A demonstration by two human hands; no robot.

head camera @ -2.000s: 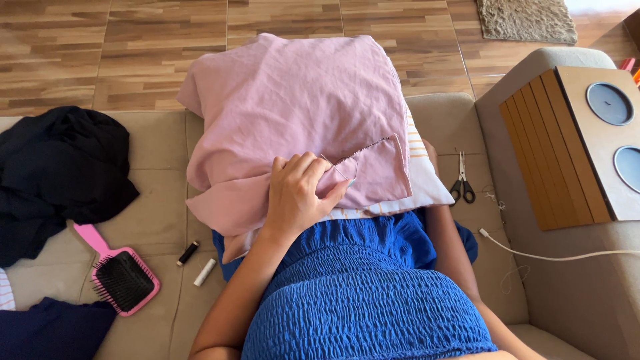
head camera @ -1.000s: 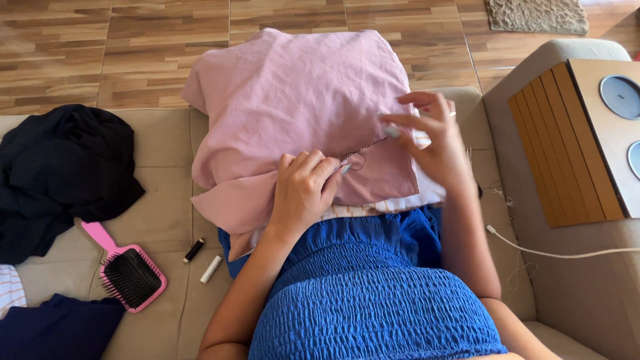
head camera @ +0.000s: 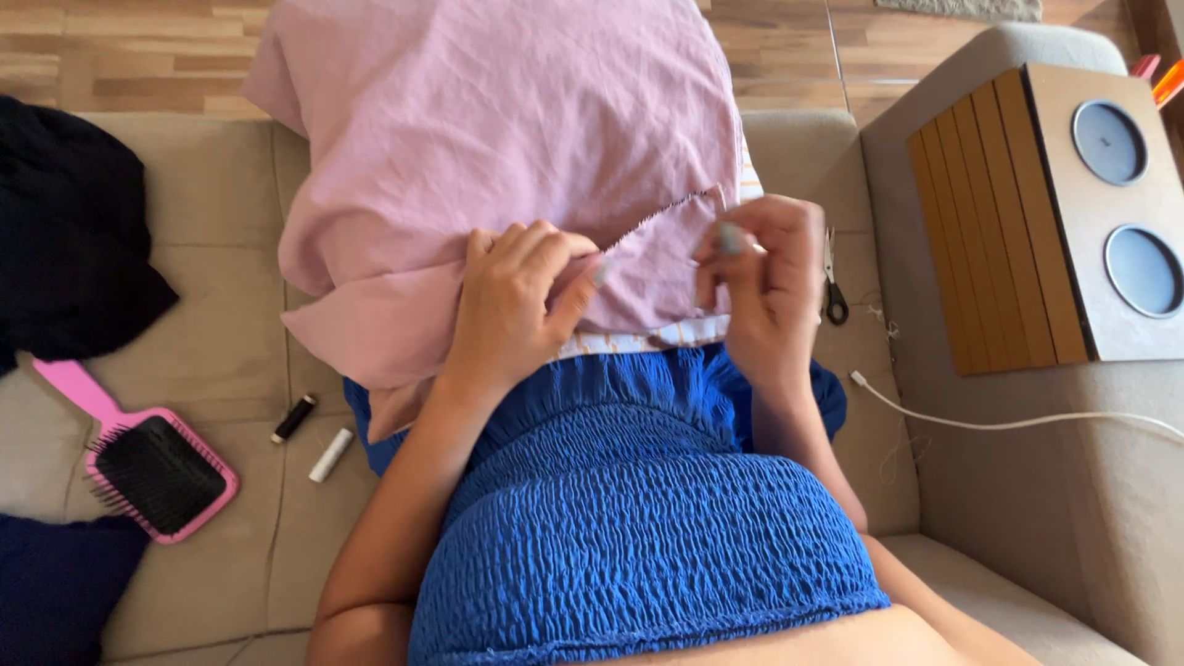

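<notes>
Pink fabric (head camera: pixel 518 120) lies over a white cloth with yellowish marks (head camera: pixel 647 339) across my lap. Along the edge of a folded pink part runs a dark, jagged line of stitches (head camera: pixel 661 215). My left hand (head camera: pixel 523 296) pinches the pink fabric at the lower end of that line. My right hand (head camera: pixel 763 277) is raised beside its upper end, blurred, with thumb and fingertips close together; whether a needle or thread is between them cannot be made out. Black-handled scissors (head camera: pixel 835 294) lie on the sofa, partly behind my right hand.
A black thread spool (head camera: pixel 294 419), a white thread spool (head camera: pixel 331 454) and a pink hairbrush (head camera: pixel 162 472) lie left on the sofa (head camera: pixel 222 573), near dark cloths (head camera: pixel 65 231). Right are loose thread, a white cable (head camera: pixel 980 426) and an armrest tray with round recesses (head camera: pixel 1064 222).
My right hand, out of sight on the pink fabric two seconds ago, came up beside the stitched edge and is now lower and nearer the fabric. My left hand keeps its hold. The view has shifted closer.
</notes>
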